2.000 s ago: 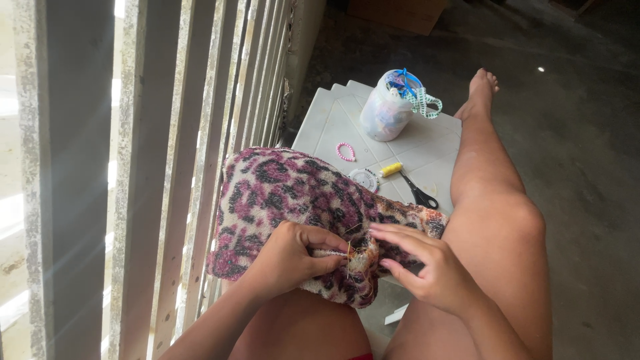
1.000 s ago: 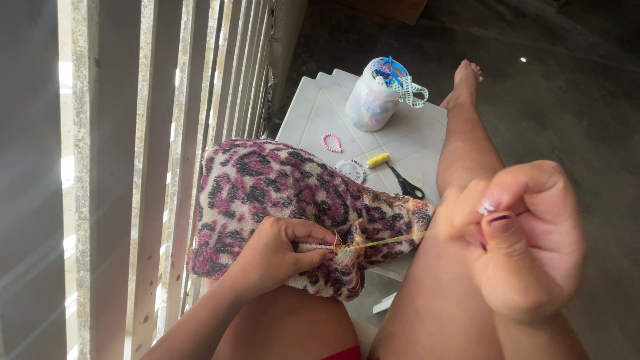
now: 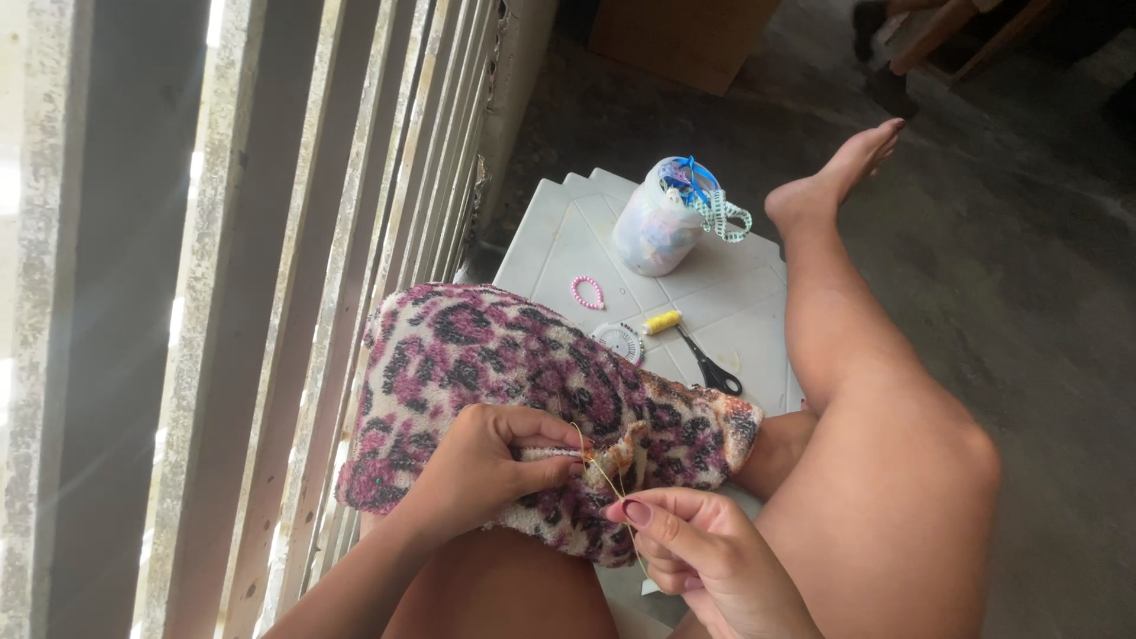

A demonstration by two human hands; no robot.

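A leopard-print fleecy cloth [image 3: 497, 355] in purple, black and cream lies across my lap. My left hand [image 3: 510, 457] pinches a folded edge of it between thumb and fingers. Yellow thread [image 3: 611, 484] runs from that fold to my right hand [image 3: 692, 541], whose thumb and forefinger are closed on it just right of and below the fold; a needle cannot be made out. Beyond the cloth, on the white plastic table [image 3: 555, 235], are a yellow thread spool [image 3: 662, 322], black-handled scissors [image 3: 710, 368], a pin wheel [image 3: 619, 342] and a pink beaded loop [image 3: 587, 292].
A translucent jar [image 3: 655, 226] stuffed with ribbons and trims stands on the table, with light green trim [image 3: 728, 217] hanging over its rim. White slatted bars [image 3: 266, 319] run along the left. My bare leg [image 3: 852, 337] stretches out to the right of the table.
A second ago my right hand was raised to the right, close to the camera, with the thread taut; now it is back down near the fold and the thread is slacker. The left hand still holds the cloth.
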